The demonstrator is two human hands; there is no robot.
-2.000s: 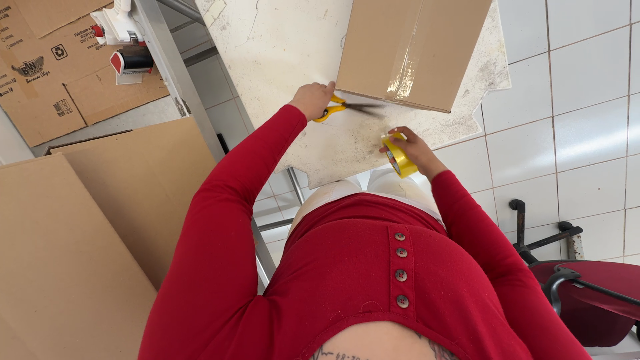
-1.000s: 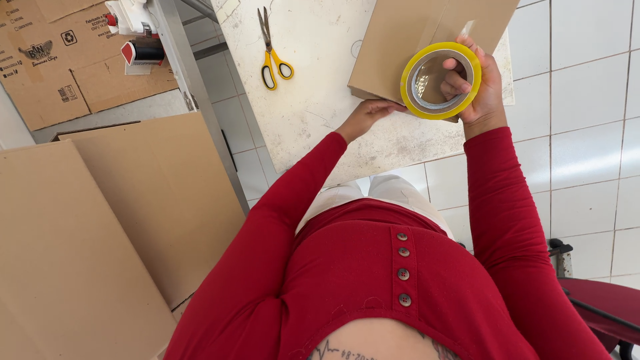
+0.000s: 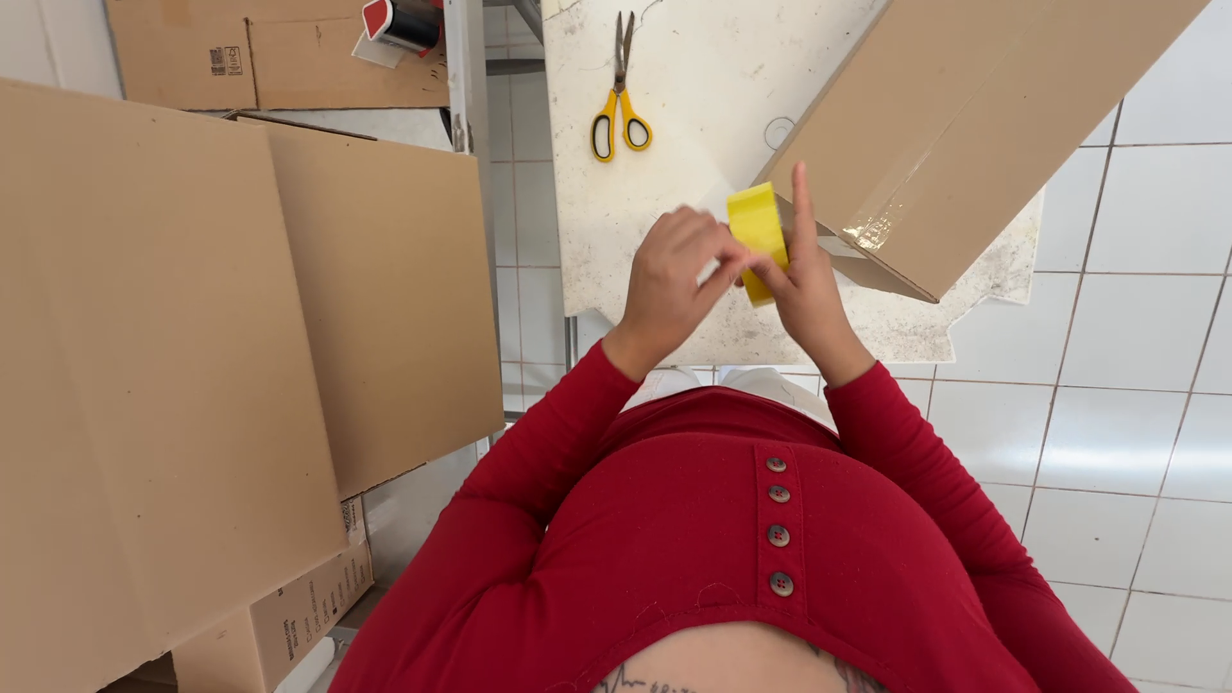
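Note:
A roll of yellow-edged packing tape (image 3: 757,226) is held upright in my right hand (image 3: 807,289), its index finger pointing away from the roll. The fingers of my left hand (image 3: 674,274) are bent, with thumb and fingertips at the near side of the roll; whether they pinch the tape is unclear. Beyond my right hand, a cardboard box (image 3: 972,115) lies slanted on the worn white table, with clear tape along its seam and over its near edge. Yellow-handled scissors (image 3: 621,96) lie on the table, blades slightly apart and pointing away from me.
Large cardboard boxes (image 3: 385,289) stand at the left beside a metal frame (image 3: 464,87). Behind them, a red and black object (image 3: 404,27) rests near flat cardboard (image 3: 337,72). The chipped near edge of the white table (image 3: 751,337) is in front of my body.
My left hand let go of the scissors between the first two frames. Since the last earlier frame it has left the box and come to the tape roll, and the box has turned.

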